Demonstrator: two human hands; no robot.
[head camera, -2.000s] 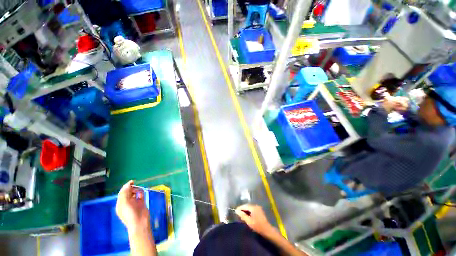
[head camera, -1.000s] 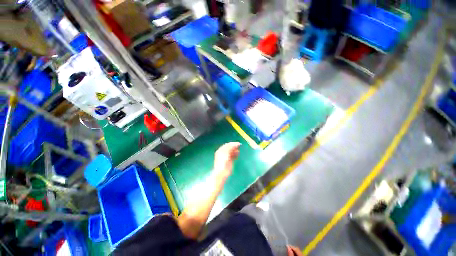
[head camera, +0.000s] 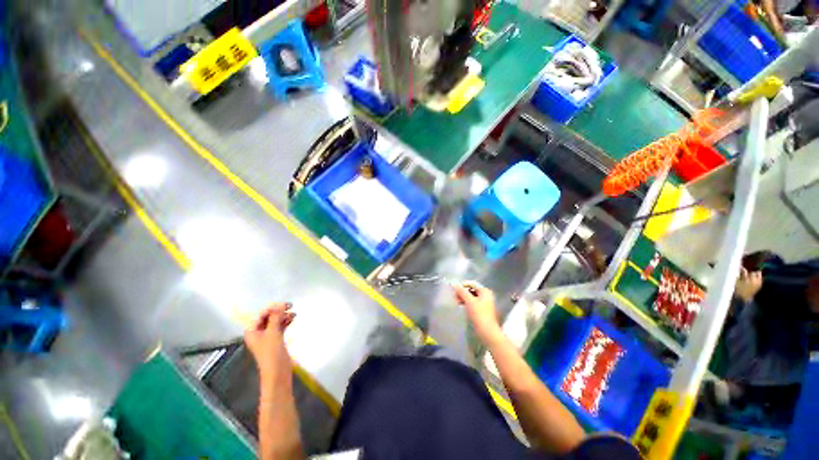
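My left hand (head camera: 271, 331) is raised over the grey aisle, left of my lap, with its fingers curled; no wire shows clearly at its fingertips. My right hand (head camera: 476, 304) is raised to the right, with its fingertips pinched together. A thin pale wire (head camera: 415, 280), blurred and hard to see, seems to run left from the right fingertips. Its far end cannot be made out.
A blue tote (head camera: 413, 193) with white paper stands on a bench ahead. A light-blue stool (head camera: 525, 193) is beyond my right hand. On the right are a blue tote (head camera: 633, 382) with red-and-white parts, grey frame bars, an orange coiled hose (head camera: 660, 153) and a seated person.
The view has swung left and then back right, past the aisle. My left hand, earlier over the green bench, is now over the aisle. My right hand is back in full view.
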